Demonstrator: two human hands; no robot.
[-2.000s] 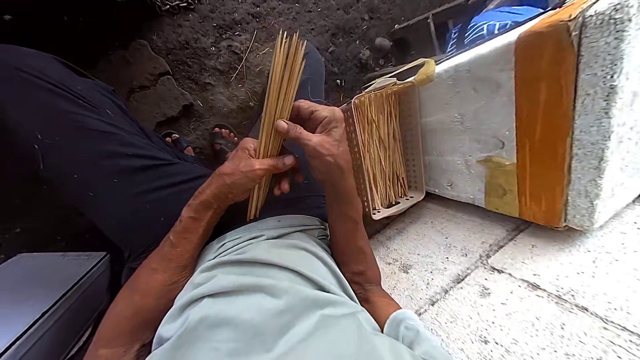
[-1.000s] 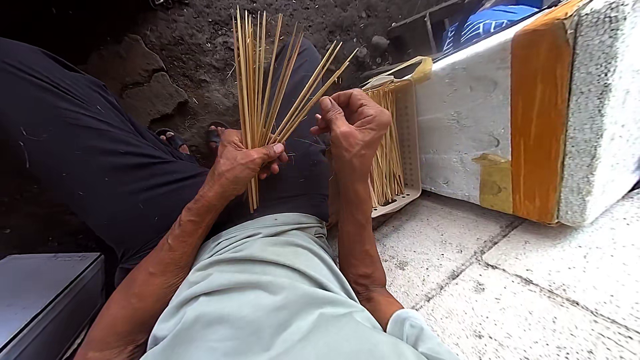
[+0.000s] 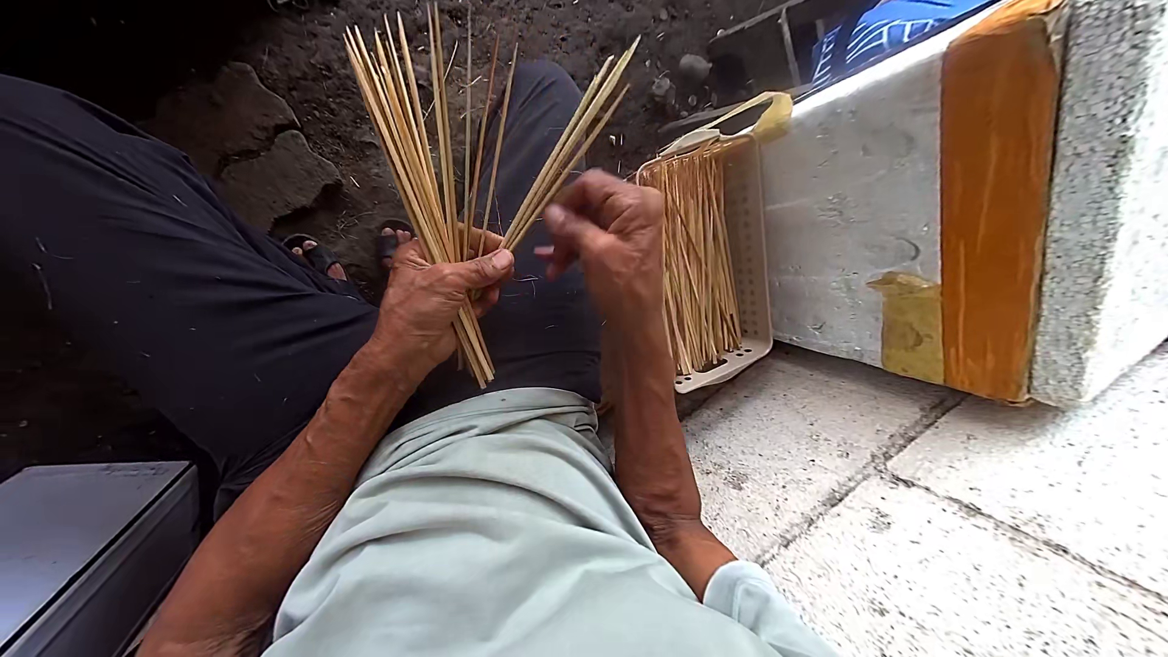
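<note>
My left hand [image 3: 438, 292] is closed around the lower part of a bundle of thin pointed bamboo sticks [image 3: 401, 146], held above my lap. The sticks fan out upward, with a separate group leaning right beside my left thumb. Just right of that group is my right hand [image 3: 607, 219], blurred, its fingers curled; whether it touches or holds a stick cannot be told. Behind my right wrist stands a cream perforated plastic basket [image 3: 753, 265] with many more bamboo sticks [image 3: 698, 265] lying lengthwise in it. My right forearm hides part of the basket's near side.
A white foam box [image 3: 849, 219] with brown tape [image 3: 995, 201] stands right of the basket, on pale stone tiles [image 3: 1004, 511]. Flat stones [image 3: 278, 178] lie on dark soil near my sandalled feet. A grey box-like object [image 3: 82, 538] is at the lower left.
The sticks were in a tight bundle with both hands on it two seconds ago; now they are spread in my left hand. My right hand has come off the bundle and stays close to its right side.
</note>
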